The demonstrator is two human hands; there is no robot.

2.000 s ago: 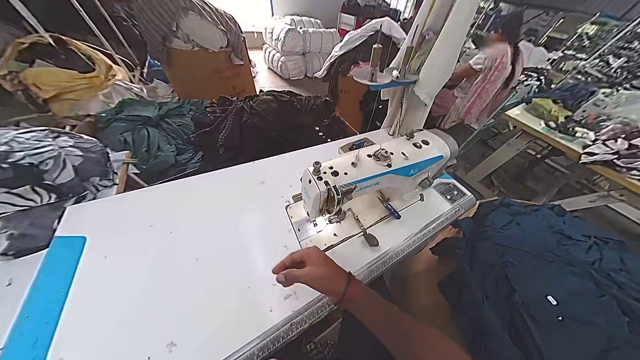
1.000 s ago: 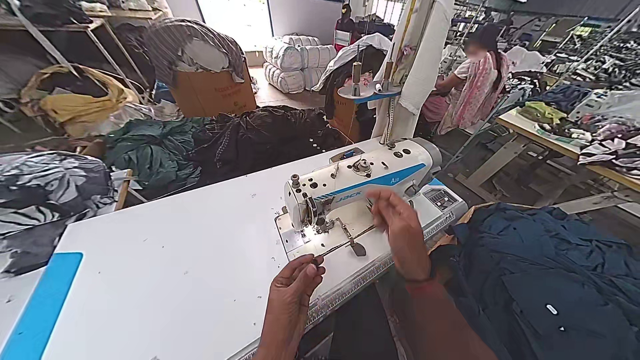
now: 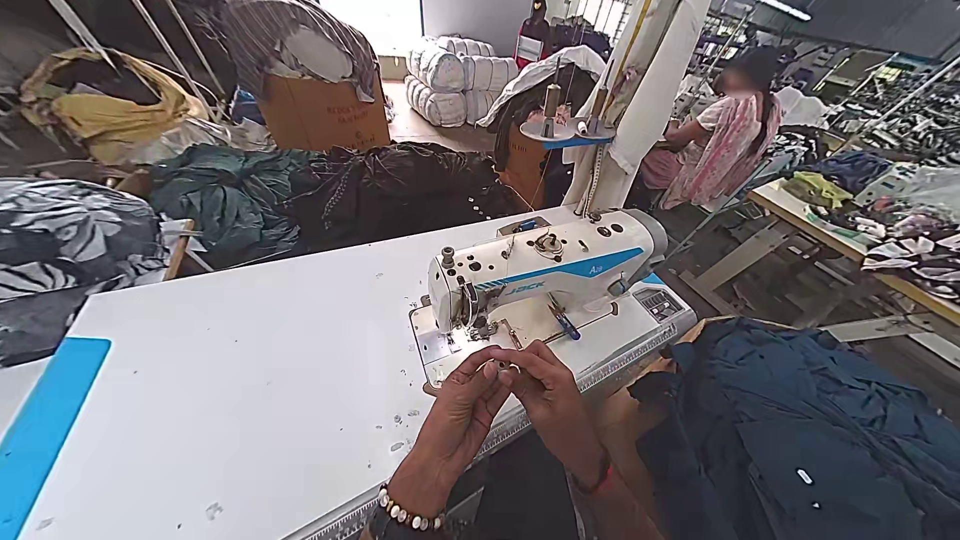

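Just in front of the needle area of a white and blue Jack sewing machine [image 3: 555,262], my two hands meet at the fingertips. Between them is a small metal part [image 3: 501,365], perhaps a bobbin case, mostly covered by the fingers. My left hand [image 3: 469,397] pinches it from the left, with a beaded bracelet at the wrist. From the right, my right hand [image 3: 544,382] touches it with thumb and index finger. Blue-handled thread snips [image 3: 564,322] lie on the machine bed under the arm. The needle area is lit.
The white sewing table [image 3: 247,375] has a ruler strip along its front edge. Dark blue fabric [image 3: 810,435] is heaped at the right, with dark garments [image 3: 397,187] behind the table. A thread stand [image 3: 568,139] rises behind the machine. A person [image 3: 720,142] sits further back on the right.
My left hand has come into view since the first frame. My right hand, raised beside the machine one second ago, has come down to meet the left at the small part.
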